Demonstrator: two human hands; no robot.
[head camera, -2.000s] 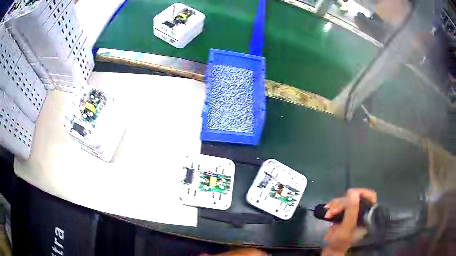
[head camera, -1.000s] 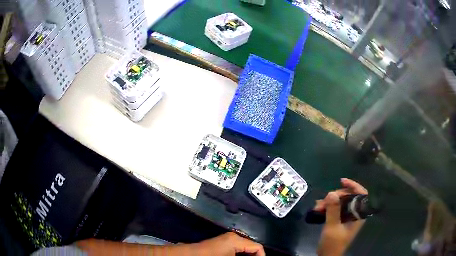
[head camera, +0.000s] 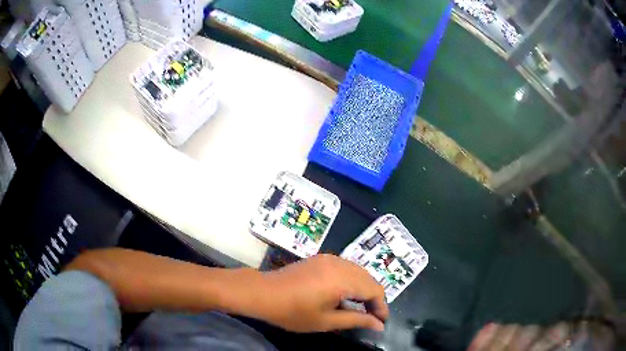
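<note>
Two white half-shell housings lie side by side, open side up, each with a green circuit board. The left housing (head camera: 296, 214) has a yellow part on its board. The right housing (head camera: 391, 255) is partly covered by my left hand (head camera: 326, 295), which reaches in from the left. Its fingers are curled, with a pale silvery patch between thumb and fingers; I cannot tell if it holds anything. My right hand (head camera: 535, 339) is blurred and cut off by the bottom edge, around the dark electric screwdriver (head camera: 439, 336), whose nose points left.
A blue bin (head camera: 367, 120) of silvery screws stands behind the housings. A stack of housings (head camera: 175, 92) stands on the white sheet (head camera: 261, 116), with taller stacks (head camera: 58, 62) at far left. Another housing (head camera: 327, 17) sits on the green surface beyond.
My left hand has moved up and right from the bottom edge to the right housing. My right hand has moved down and right with the screwdriver, partly out of view. The view has shifted.
</note>
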